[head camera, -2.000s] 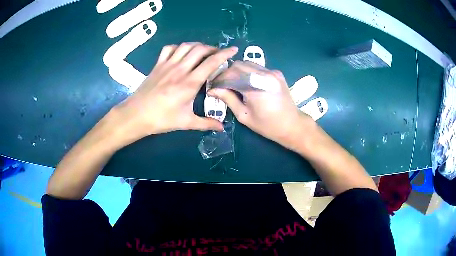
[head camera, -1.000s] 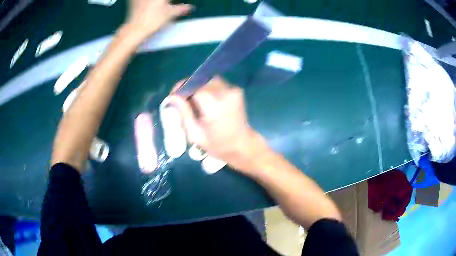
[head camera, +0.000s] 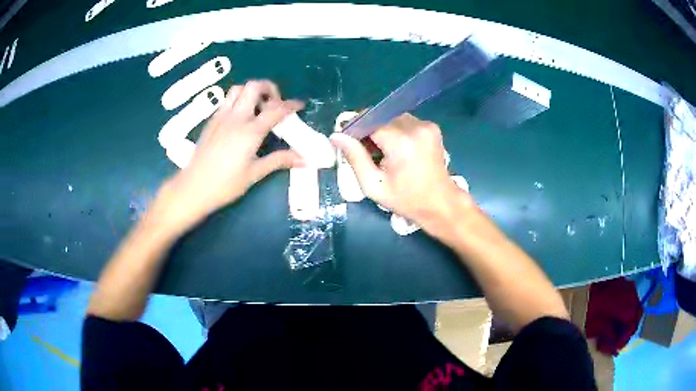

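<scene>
My left hand (head camera: pixel 236 141) holds a white oval cover (head camera: pixel 307 142) between thumb and fingers, tilted above the table. Below it, a pale oval piece (head camera: pixel 304 195) lies upright in the view, its upper end hidden; it may be the jig. My right hand (head camera: pixel 404 160) grips a long grey-silver label strip (head camera: pixel 423 84) that points up and right. Another white cover (head camera: pixel 349 179) lies beside the right thumb, partly hidden. More white covers (head camera: pixel 404 224) lie partly under my right hand.
Several white covers (head camera: pixel 197 82) lie in a slanted row at the left. A grey-white block (head camera: pixel 530 90) stands at the right. Clear tape (head camera: pixel 310 248) is stuck below the pale piece. A pale rail (head camera: pixel 305 27) runs along the back; a plastic bag (head camera: pixel 681 183) is at far right.
My left hand has come back from beyond the rail to the middle and now holds a white cover. My right hand still holds the strip. The camera view has shifted.
</scene>
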